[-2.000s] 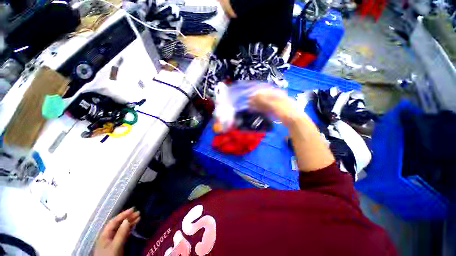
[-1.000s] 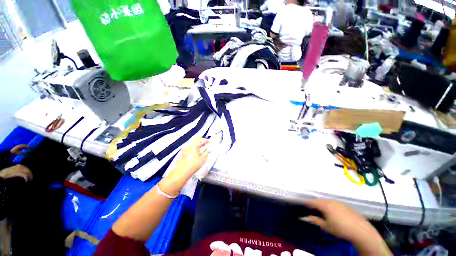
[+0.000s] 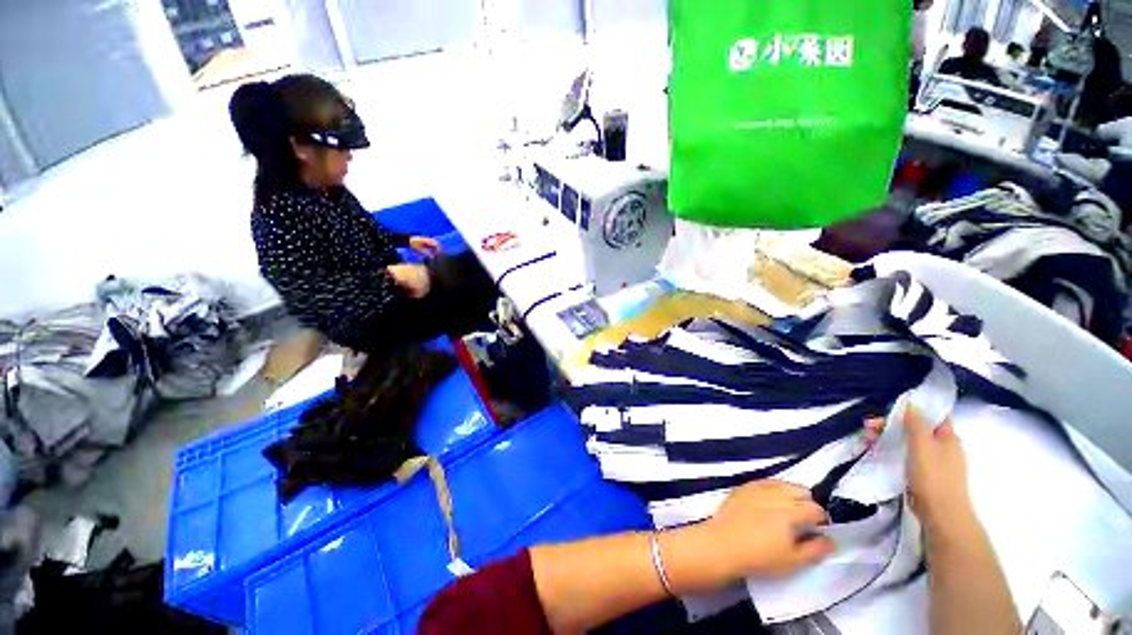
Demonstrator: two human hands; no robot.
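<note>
A large fanned bundle of navy-and-white strips (image 3: 745,403) lies on the white machine table in front of me. My right hand (image 3: 925,459) is at the bundle's right part, with white fabric between thumb and fingers. My left hand (image 3: 780,531), with a bracelet at the wrist, is lower and to the left, over the bundle's front edge. Its fingers are curled at a white piece, beside a small dark patch (image 3: 850,509). Its fingertips are blurred, so its hold cannot be told.
Blue crates (image 3: 497,496) stand at the left, with a dark bundle (image 3: 360,416) and tan strip (image 3: 437,496) on them. A seated person (image 3: 329,236) is beyond. A green bag (image 3: 788,149) hangs above the table, near a white sewing machine (image 3: 608,211). Grey fabric piles lie far left.
The view has swung from the right-hand crates to the table, then further left. My right hand, away from the bundle one second ago, is now on it. My left hand has moved to its front edge.
</note>
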